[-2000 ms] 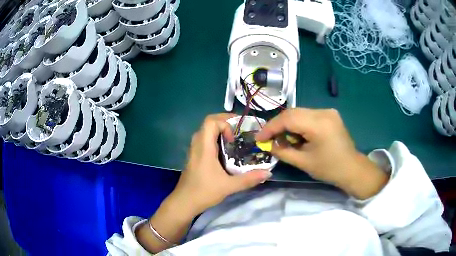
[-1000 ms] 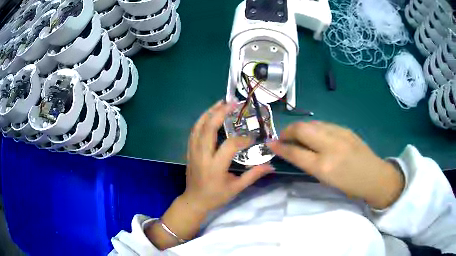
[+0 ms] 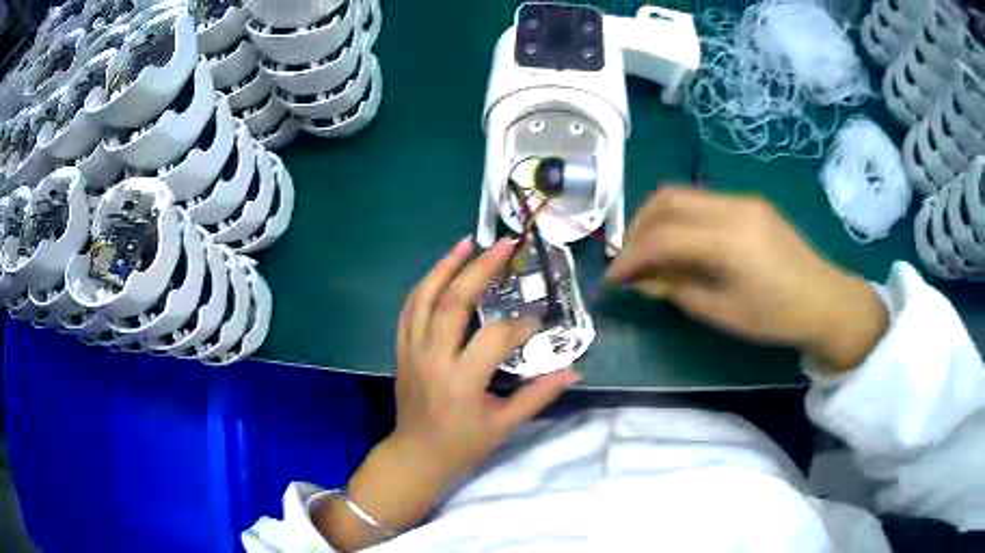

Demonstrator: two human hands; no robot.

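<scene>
The white rear cover (image 3: 562, 351) lies open side up below the camera body, with its circuit board (image 3: 524, 292) showing. My left hand (image 3: 459, 346) holds the cover from its left side, fingers along the board's edge. Wires (image 3: 527, 221) run from the cavity of the white camera body (image 3: 553, 92), past the silver motor (image 3: 578, 178), to the board. My right hand (image 3: 713, 265) is right of the cover, blurred, with thumb and fingertips together near the body's lower right leg. Whether it holds a tool or a wire end cannot be told.
Stacked white covers (image 3: 162, 254) stand at left, more (image 3: 950, 221) at right. Tangled sealing rings (image 3: 756, 86) and a ring bundle (image 3: 866, 178) lie at upper right. The mounting arm (image 3: 653, 49) sticks out right of the body. A blue bin (image 3: 162, 432) is below the bench edge at left.
The cover has gone from cupped between both hands to lying flatter, held by the left hand. My right hand has moved off it to the right and up. The body appears slightly lower left.
</scene>
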